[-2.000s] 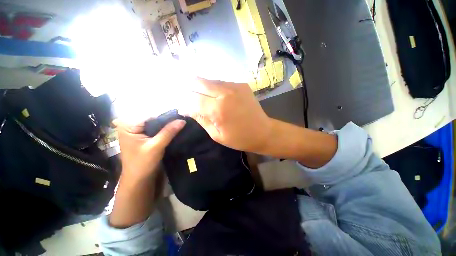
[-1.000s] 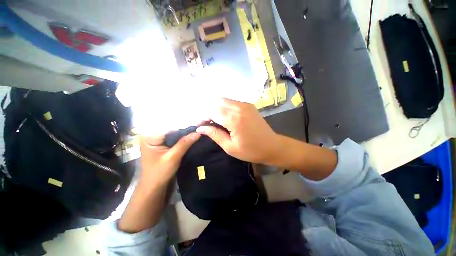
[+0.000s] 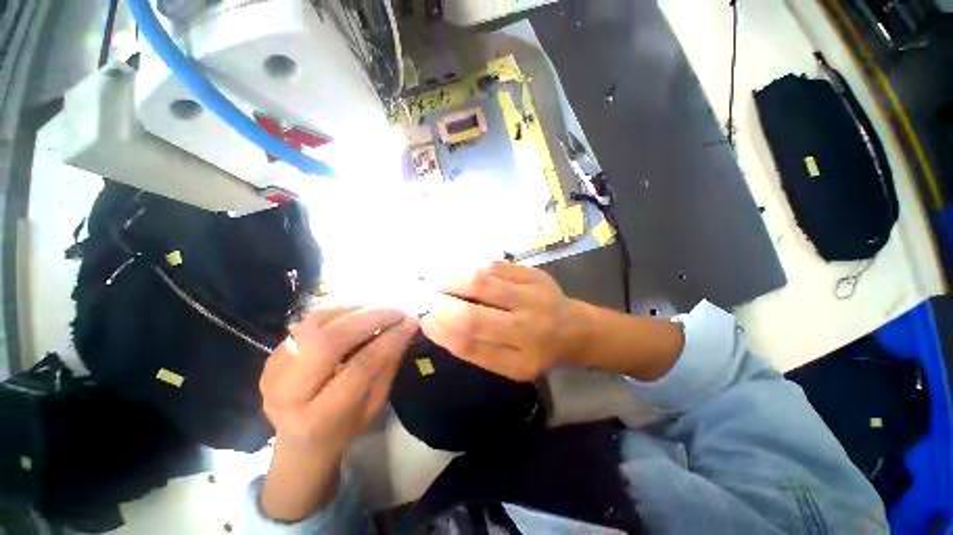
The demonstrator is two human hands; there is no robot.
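Note:
A black fabric bag [image 3: 465, 402] with a small yellow label hangs below my hands at the near table edge, over my lap. My left hand [image 3: 340, 366] pinches the bag's top edge from the left. My right hand [image 3: 507, 319] pinches the same edge from the right. The fingertips of both hands nearly meet, and lamp glare washes out what lies just beyond them. The clamp plate [image 3: 486, 167], edged with yellow tape and with a small pinkish window, lies beyond my hands.
The white machine head [image 3: 225, 89] with a blue air hose [image 3: 193, 78] is at upper left. A pile of black bags [image 3: 199, 313] lies left. Thread snips [image 3: 587, 178] lie right of the plate. Another black bag [image 3: 831, 178] is far right, above a blue bin [image 3: 935, 355].
The view has shifted, showing more of the machine head and plate. My left hand has turned, its fingers now lying over the bag's top edge close to my right fingertips.

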